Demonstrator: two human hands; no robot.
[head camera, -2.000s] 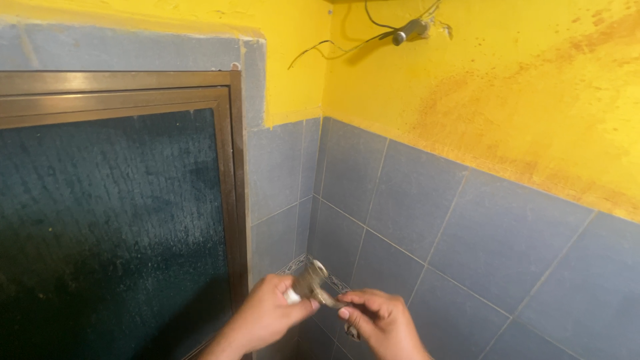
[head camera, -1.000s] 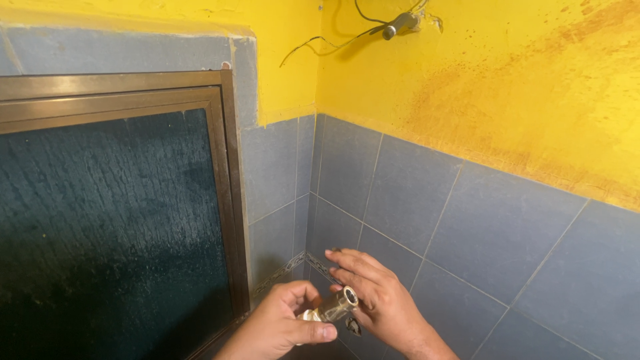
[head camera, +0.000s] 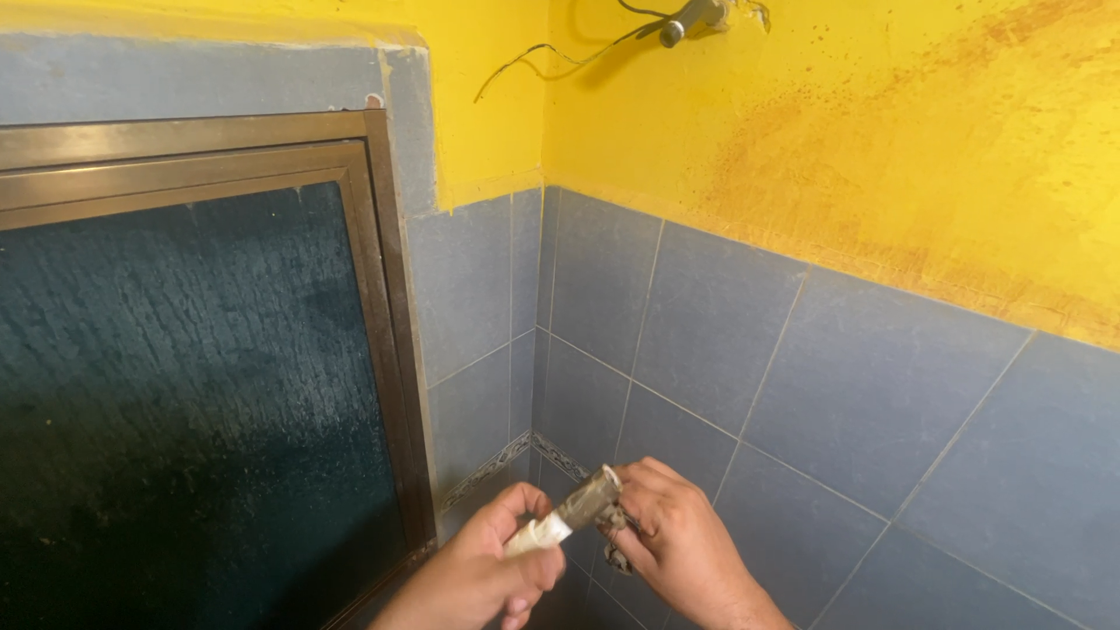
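Low in the middle of the head view, my left hand (head camera: 503, 560) grips the white end of a short pipe piece (head camera: 549, 528). A dull grey-brown cylindrical section (head camera: 588, 500) continues from the white part and points up and to the right, its open end beside my right fingers. My right hand (head camera: 669, 534) is curled on a crumpled greyish material (head camera: 618, 556), perhaps a rag or tape, which hangs just below the cylinder. Whether the right fingertips also touch the cylinder is hard to tell.
A brown metal-framed door or window panel (head camera: 385, 289) stands at the left. Blue-grey wall tiles (head camera: 700, 324) meet in a corner ahead, with a patterned border strip (head camera: 490, 472). From the yellow wall (head camera: 840, 149) sticks a grey pipe stub (head camera: 691, 22), near a loose wire (head camera: 560, 57).
The held piece has turned in my left hand, so its white part now shows more. My right fingers, more extended a second ago, are now curled beside the cylinder.
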